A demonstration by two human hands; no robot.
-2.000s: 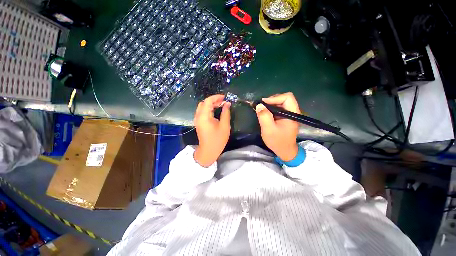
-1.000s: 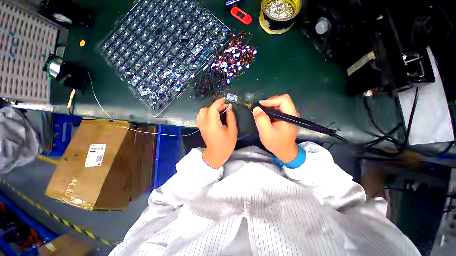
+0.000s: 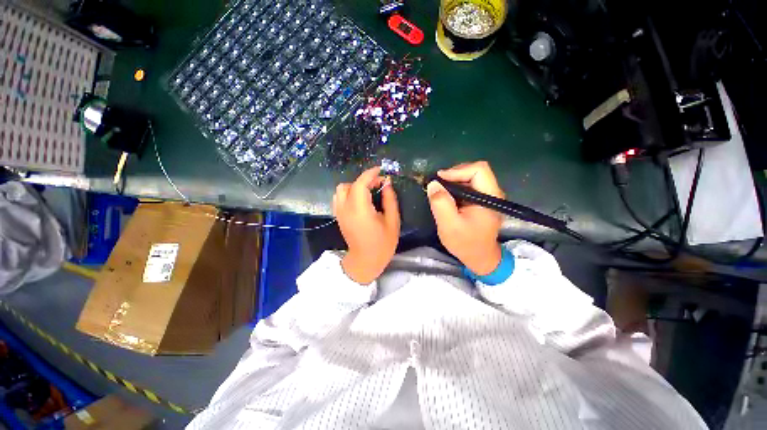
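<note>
My right hand (image 3: pixel 467 214) holds the black soldering iron (image 3: pixel 505 204), its tip pointing left toward a small silvery circuit board (image 3: pixel 389 166) at the bench edge. My left hand (image 3: pixel 367 220) is just below the board, thumb and finger pinched on the thin pale solder wire (image 3: pixel 286 226), which runs in from the left. The exact contact between tip, wire and board is too small to tell. A clear blister tray (image 3: pixel 277 84) full of silvery-dark pieces lies ahead to the left. A loose pile of red, white and dark parts (image 3: pixel 395 99) lies beside it.
A yellow-rimmed tin (image 3: pixel 469 32) and a red item (image 3: pixel 405 28) stand at the back. The black soldering station (image 3: pixel 647 117) and cables are right, beside white paper (image 3: pixel 723 185). A perforated rack (image 3: pixel 42 92) is far left, a cardboard box (image 3: pixel 160 277) below.
Since two seconds ago my left hand has moved slightly down and right, off the small board. My right hand and iron have shifted only slightly. A red light now shows on the station.
</note>
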